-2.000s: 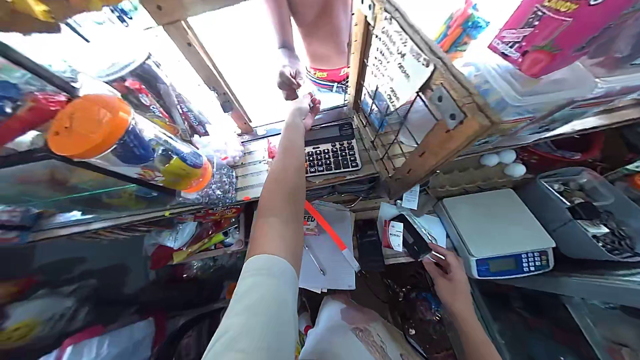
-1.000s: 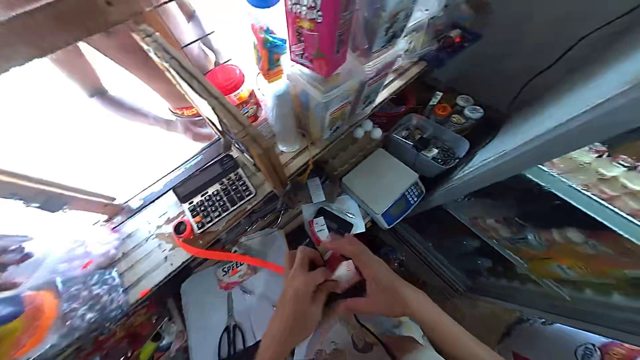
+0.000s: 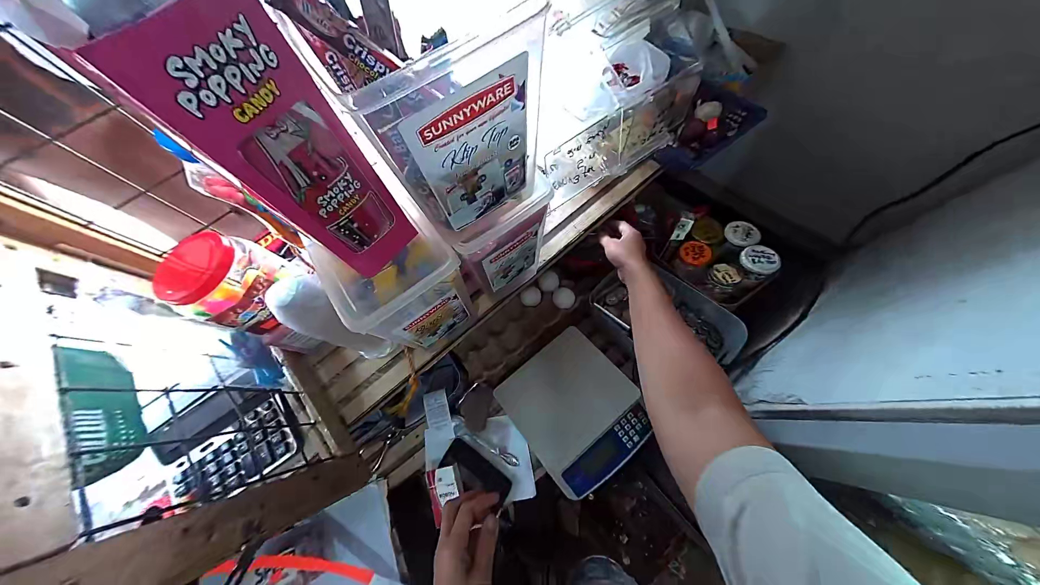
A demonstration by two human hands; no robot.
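My left hand (image 3: 467,532) is at the bottom centre, its fingers bent against the near end of a black phone-like object (image 3: 478,470). That object lies over a white and red packet (image 3: 443,485), beside a clear plastic wrapper. My right hand (image 3: 624,246) reaches far forward, past a grey bin (image 3: 723,313) of coins, to the dark shelf under the wooden ledge. Its fingers are curled, and whether they hold anything is hidden. A digital scale (image 3: 569,398) with a blue display stands between my two arms. White eggs (image 3: 548,282) sit in a carton left of my right hand.
Clear plastic tubs (image 3: 479,138) and a pink candy box (image 3: 252,122) stand on the wooden ledge (image 3: 601,203). Lidded jars (image 3: 723,252) are right of my right hand. At lower left, a wire rack (image 3: 187,406) fronts a calculator (image 3: 236,447). A white appliance surface (image 3: 918,325) borders the right side.
One second ago both hands were together near the packet; my right hand has since moved away to the shelf beyond the bin. The view has swung to the right.
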